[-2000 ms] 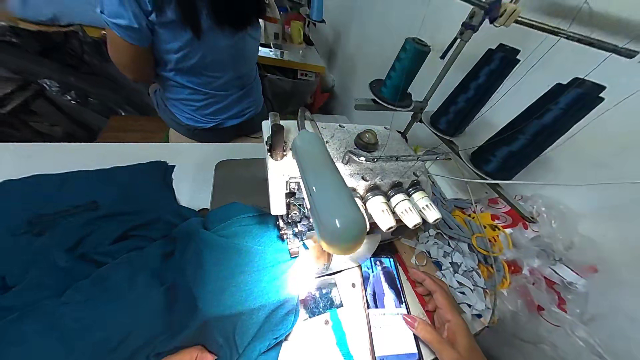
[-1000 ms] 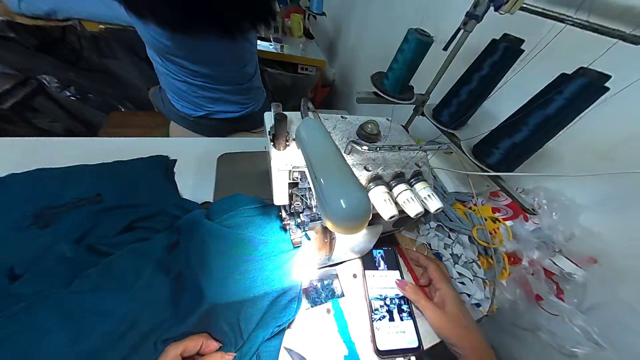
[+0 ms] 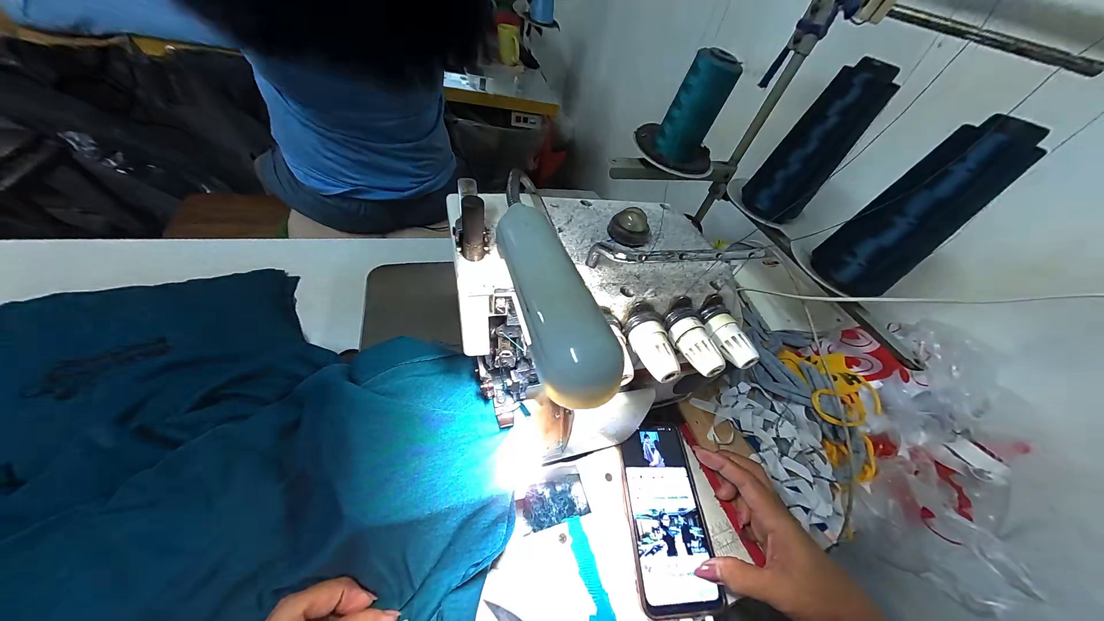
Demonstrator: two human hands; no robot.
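Note:
A smartphone with its screen lit lies beside the overlock sewing machine. My right hand rests at the phone's right side, thumb on the lower edge of the screen and fingers apart along a red strip. At the bottom edge my left hand is partly cut off by the frame and lies by the teal fabric; whether it grips the fabric cannot be told. The fabric reaches the machine's needle area under a bright light. A teal fabric strip lies left of the phone.
A thread stand holds a teal cone and dark blue cones. White fabric scraps, yellow-handled scissors and clear plastic bags lie at the right. A person in a blue shirt sits beyond the table.
The picture on the phone's screen has changed. My right thumb, near the upper part of the screen one second ago, is now lower down. More of my left hand shows than two seconds ago.

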